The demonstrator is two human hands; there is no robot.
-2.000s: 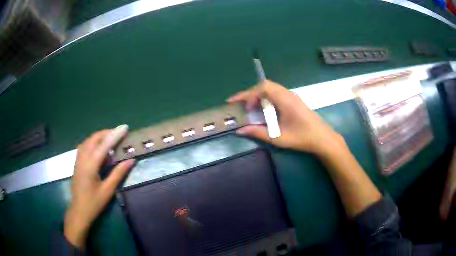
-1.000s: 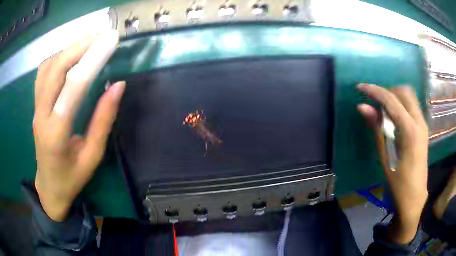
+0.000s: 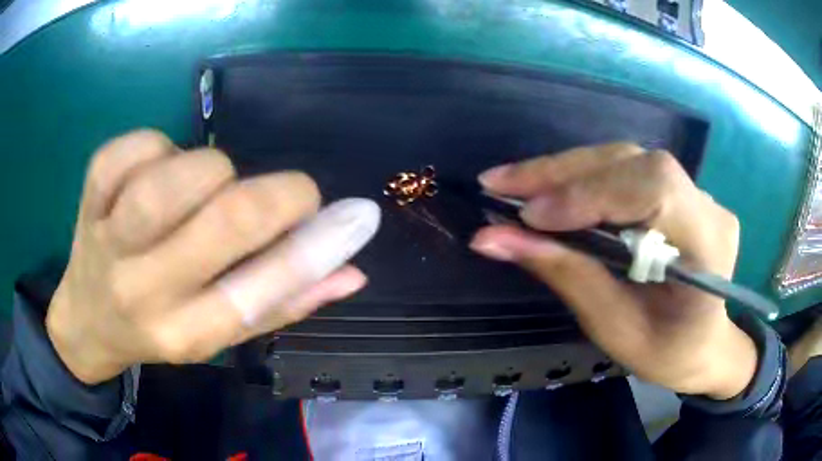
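The orange-brown copper coil pile (image 3: 410, 185) lies on the black tray (image 3: 306, 99), with hair-thin leads trailing to the lower right. My right hand (image 3: 622, 243) holds dark tweezers (image 3: 712, 282) with a whitish band (image 3: 651, 256) around them; their fine tips are dark against the tray and hard to make out, right of the pile. My left hand (image 3: 216, 252) is curled at the left of the pile, a whitish finger cot (image 3: 335, 234) on its index finger, thumb below it; I see nothing held. A dark fixture bar (image 3: 419, 380) lies along the tray's near edge.
Pale edge lines of stacked bars (image 3: 424, 326) show behind the front bar. Part of another fixture bar (image 3: 662, 13) is at the top right. A shiny transparent package (image 3: 802, 243) is at the right edge. The dark jacket is close below the bar.
Both hands have moved inward over the tray to either side of the pile. The tweezers now point left toward the pile. The view has shifted, so the far bar shows only at top right.
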